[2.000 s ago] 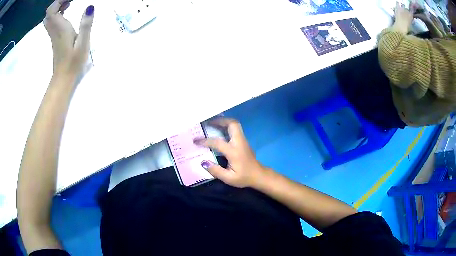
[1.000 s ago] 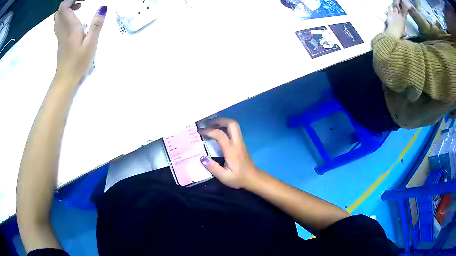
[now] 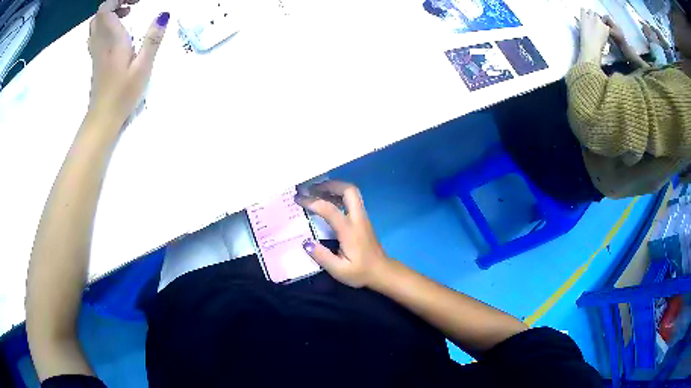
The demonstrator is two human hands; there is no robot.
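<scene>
A smartphone with a pink screen lies on my lap, its top end by the table edge. My right hand is over its right side, fingers apart and bent, with thumb and fingertips at the screen's right edge. My left hand is raised over the table at the upper left, thumb apart. Its fingertips are partly cut off by the top edge, and nothing shows in it. A small white rounded item with dark dots lies on the table to its right, cut off by the frame.
The white table bears printed pictures at the right. A person in a mustard knit sleeve works there with both hands on the table. A blue stool stands below. White housings show at the far upper left.
My right fingers have drawn back from the middle of the screen to its right edge. My left hand shows slightly further right and lower. The other person's hands have moved.
</scene>
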